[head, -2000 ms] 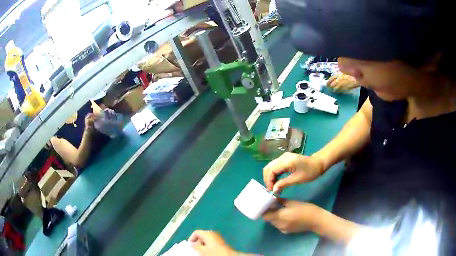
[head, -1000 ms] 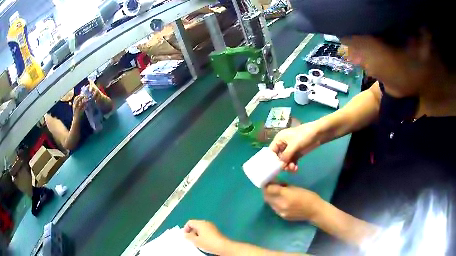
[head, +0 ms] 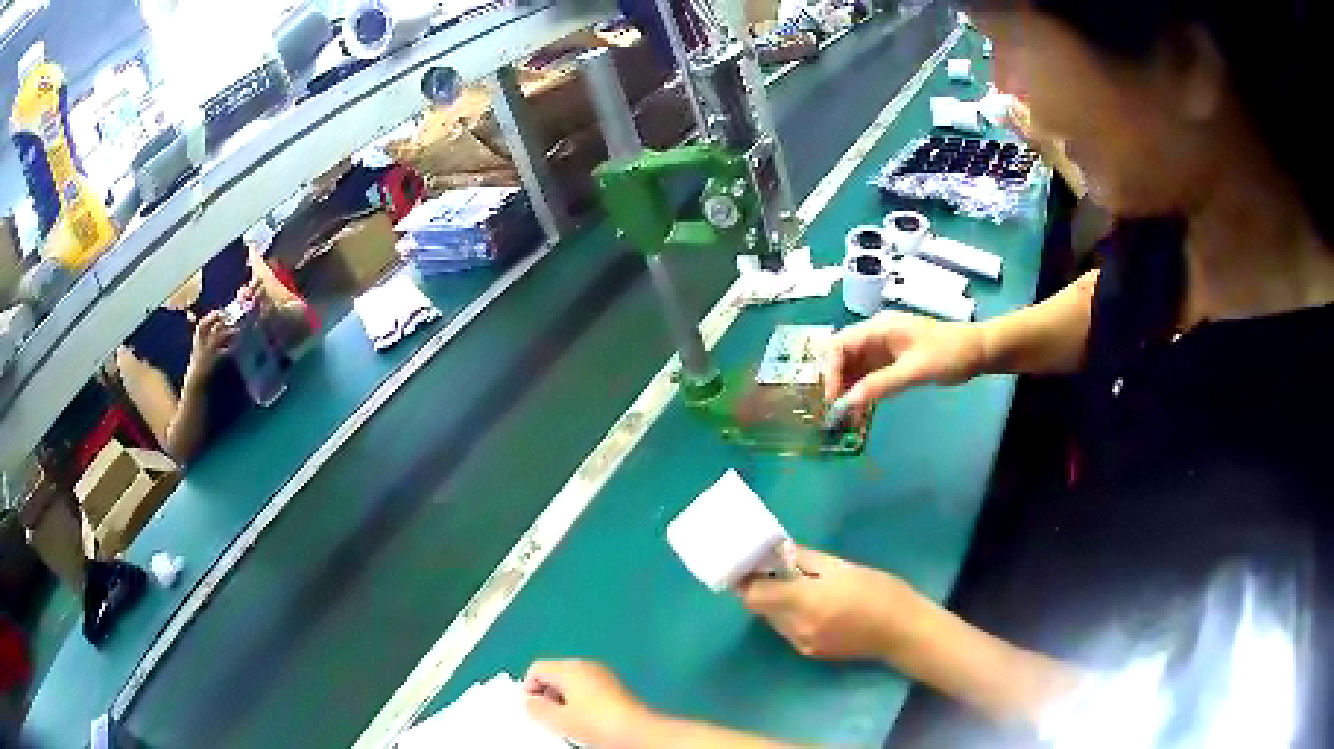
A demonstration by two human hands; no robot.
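My right hand (head: 585, 702), at the bottom edge with its forearm partly cut off, has its fingers on the right edge of a loosely fanned stack of white sheets (head: 476, 720). The fingertips are curled onto the sheets. The lower part of the stack is cut off by the picture's edge. My left hand is not in view.
A coworker on the right holds a white device (head: 727, 530) and reaches to the base of the green press (head: 680, 198). White handled parts (head: 914, 278) and a tray of black rings (head: 958, 168) lie beyond. The belt (head: 439, 439) runs along the left.
The coworker's upper hand has left the white device and moved to the press base. My right hand has shifted slightly left in the picture and stays at the sheets.
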